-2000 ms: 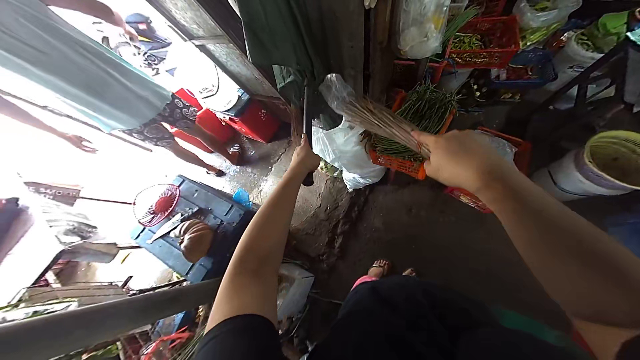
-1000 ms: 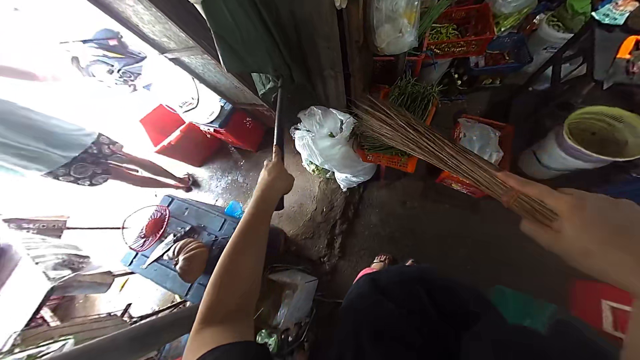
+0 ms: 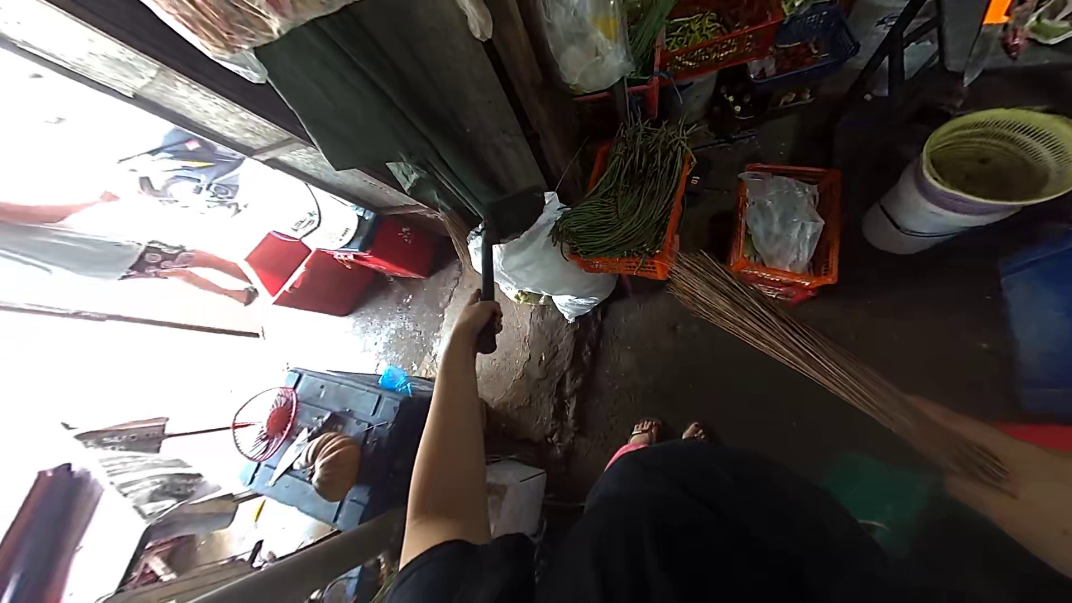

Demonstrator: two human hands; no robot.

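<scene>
My left hand (image 3: 479,320) grips the dark handle of a long-handled dustpan (image 3: 512,216), whose pan is beside a white plastic bag (image 3: 536,260) near the wall. At the lower right, my right hand (image 3: 976,452) holds a stick broom (image 3: 779,339) by its bundled end. The broom's loose tips point up and left, near the corner of an orange crate (image 3: 641,265) of long green beans (image 3: 632,197). Part of my right hand is blurred.
A second orange crate (image 3: 831,226) holds a clear bag. White bucket (image 3: 900,219) with a yellow basket stands at right. Red boxes (image 3: 322,280), a blue crate table (image 3: 377,410) with a pumpkin (image 3: 332,466) and a fan (image 3: 266,425) are left. A person (image 3: 75,249) is outside.
The broom and my right hand have moved right and down, away from the bean crate and the dustpan. My left hand still grips the handle. The view has shifted.
</scene>
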